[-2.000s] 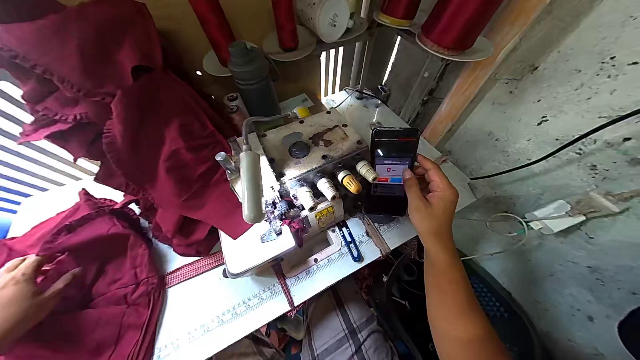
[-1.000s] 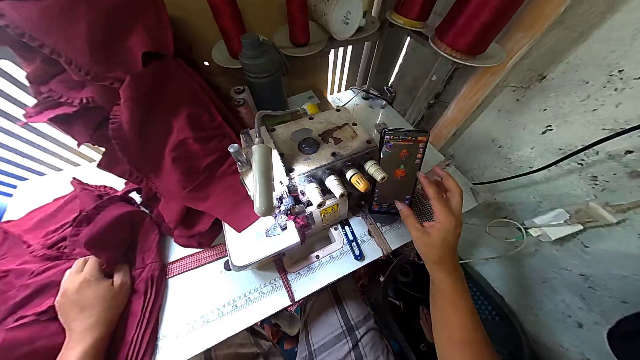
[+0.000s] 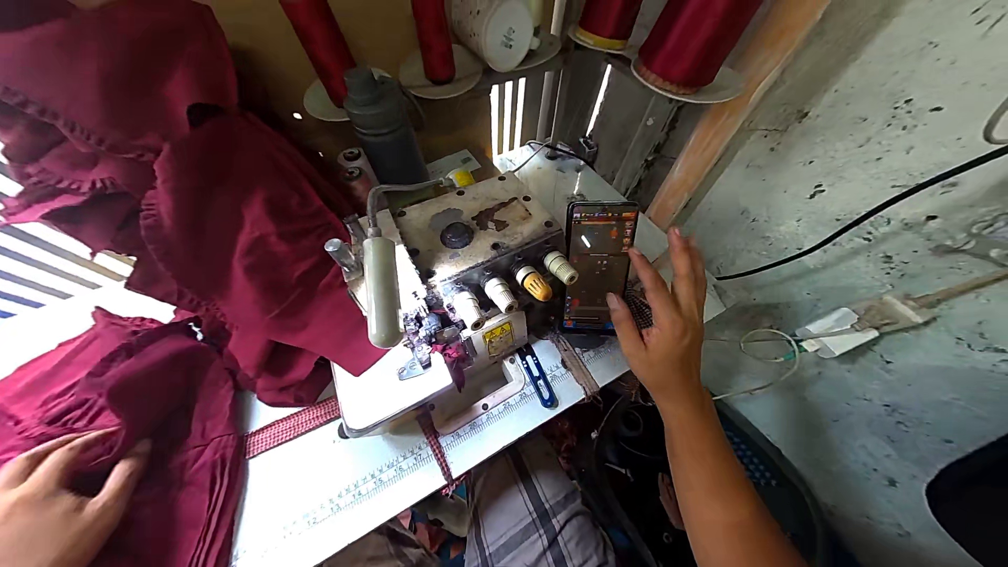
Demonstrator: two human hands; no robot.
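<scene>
My left hand rests with spread fingers on maroon fabric at the lower left. At the right, my right hand is beside a smartphone, thumb and index finger at the right edge of its lit screen; whether they touch it is unclear. The phone stands upright against the right side of an overlock sewing machine. In front of the machine's tension dials lies a blue thread snipper. More maroon ruffled cloth hangs at the left, reaching the machine's lamp.
Large maroon thread cones stand along the back. A dark bottle is behind the machine. The white table bears a ruler scale and a checked strip. A black cable runs along the wall at the right.
Two seconds ago my right hand was holding the phone at its edge; now its fingers are spread beside it. The phone's screen shows a different picture. My left hand has shifted on the fabric.
</scene>
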